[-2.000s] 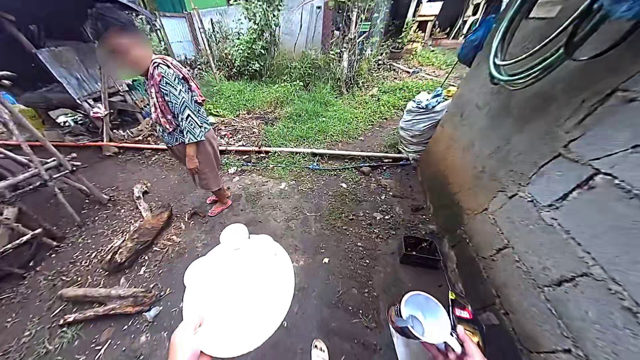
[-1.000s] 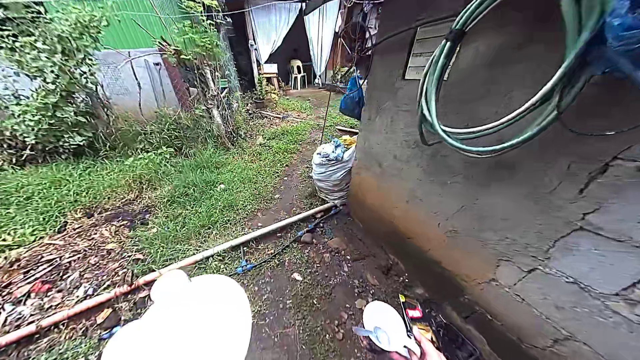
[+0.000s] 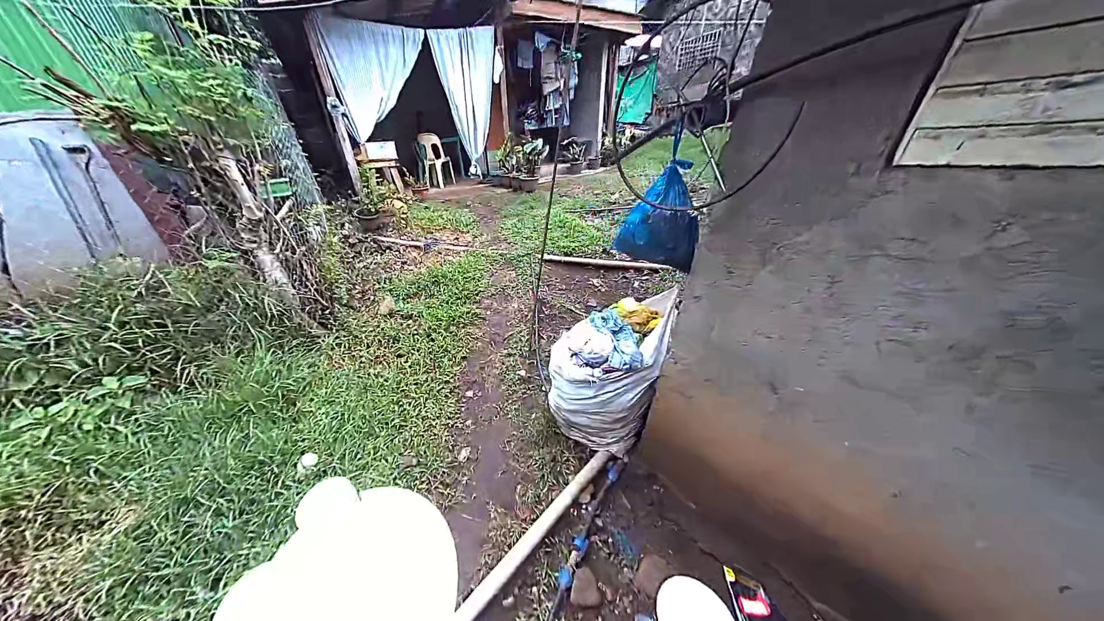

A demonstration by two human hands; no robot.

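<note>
Neither of my hands shows in this frame. A bright white rounded object [image 3: 379, 561], with smaller round parts at its upper left, fills the lower left; its surface is too overexposed to tell what it is. At the bottom edge, right of centre, is the white rounded top of another object [image 3: 687, 599], mostly cut off. Beside it lies part of a black, red and yellow packaged item [image 3: 749, 597]. What holds these things is hidden below the frame.
A bamboo pole [image 3: 539, 526] and a dark hose with blue joints [image 3: 580, 545] cross the ground. A stuffed white sack [image 3: 604, 405] stands against the wall [image 3: 862, 345]. A blue bag [image 3: 660, 220] hangs near its corner. A dirt path [image 3: 490, 414] passes through grass.
The view has swung right and forward, toward the curtained doorway. My hands have dropped out of sight. The person seen at left two seconds ago is out of view; the sack appears closer.
</note>
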